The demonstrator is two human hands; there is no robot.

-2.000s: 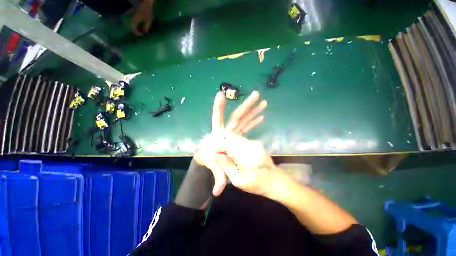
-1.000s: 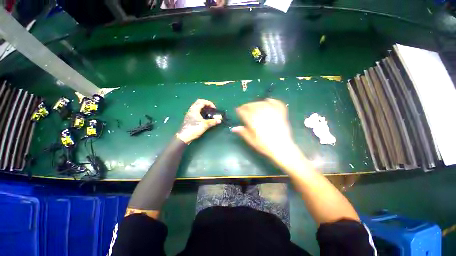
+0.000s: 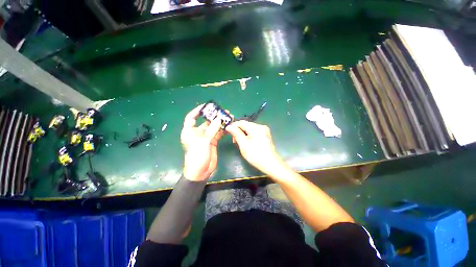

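A small dark unit with a pale, marked face (image 3: 211, 111) is held above the green bench, in front of me. My left hand (image 3: 200, 144) grips it with thumb and fingers around its left and lower sides. My right hand (image 3: 254, 143) has its fingertips at the unit's lower right end, beside the left fingers. Whether the right fingers pinch the unit or a lead on it is hard to tell. A dark cord (image 3: 254, 113) lies just beyond my right hand.
Yellow-and-black units (image 3: 85, 120) with tangled cords (image 3: 83, 183) lie at left. A cord bundle (image 3: 138, 138), a crumpled white wipe (image 3: 324, 121), a leaning stack with a white top (image 3: 436, 78), blue bins (image 3: 78, 237) and a blue stool (image 3: 425, 229) surround the work area. Another unit (image 3: 238, 52) lies on the line.
The hands, earlier together without the unit, now meet at it. The left hand has raised and turned it. The white wipe, absent two seconds ago, lies on the bench. The line's unit has shifted left.
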